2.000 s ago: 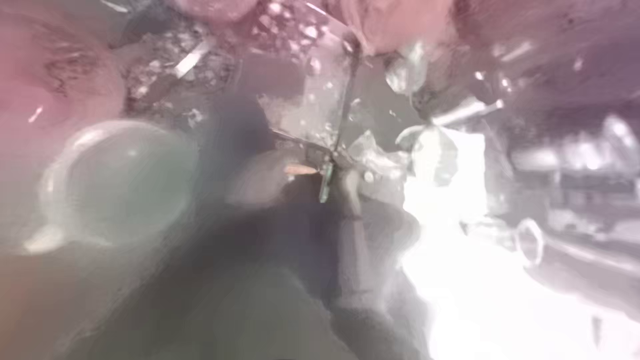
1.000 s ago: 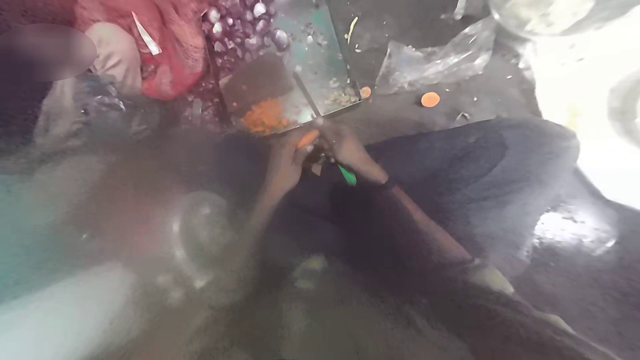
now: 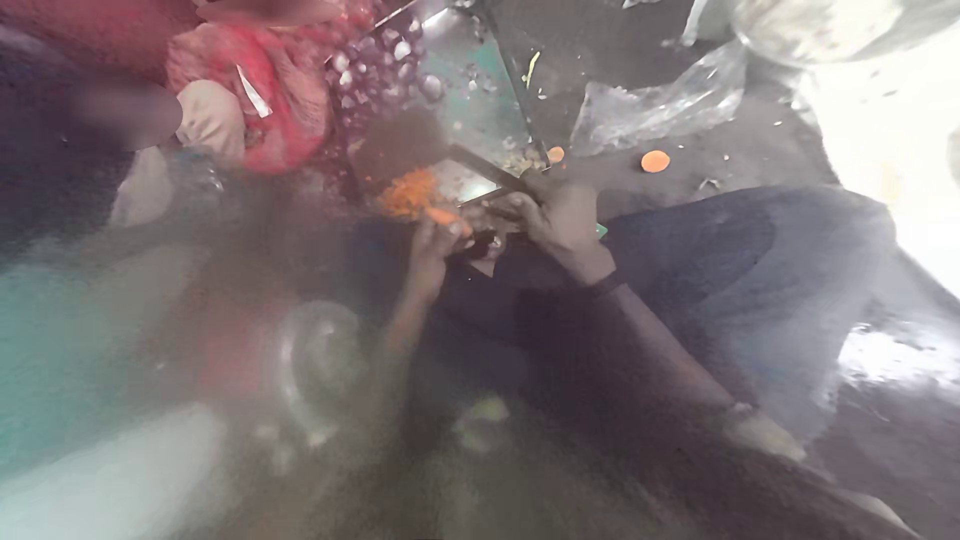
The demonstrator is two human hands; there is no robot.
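Observation:
My left hand (image 3: 433, 244) grips an orange carrot piece (image 3: 448, 219), its tip pointing up and left. Close beside it on the right, my right hand (image 3: 559, 217) is closed around a knife, whose dark blade (image 3: 487, 169) slants up and left; a bit of green, perhaps its handle, shows past the hand. Orange shreds or small cut pieces (image 3: 411, 193) lie in a heap just above my left hand, at the near corner of a greenish tray (image 3: 480, 82). A dark band circles my right wrist. Haze blurs the lower left of the view.
Purple and white pieces, apparently onions (image 3: 390, 67), cover the tray's left part. A clear plastic bag (image 3: 660, 105) and an orange slice (image 3: 655, 161) lie on the floor at right. A large pale bowl (image 3: 817, 26) stands at upper right. Red cloth (image 3: 281, 112) is at upper left.
The first earlier frame is heavily blurred. Since the second, the knife in my right hand has swung to a flatter slant, and both hands remain close together around the carrot.

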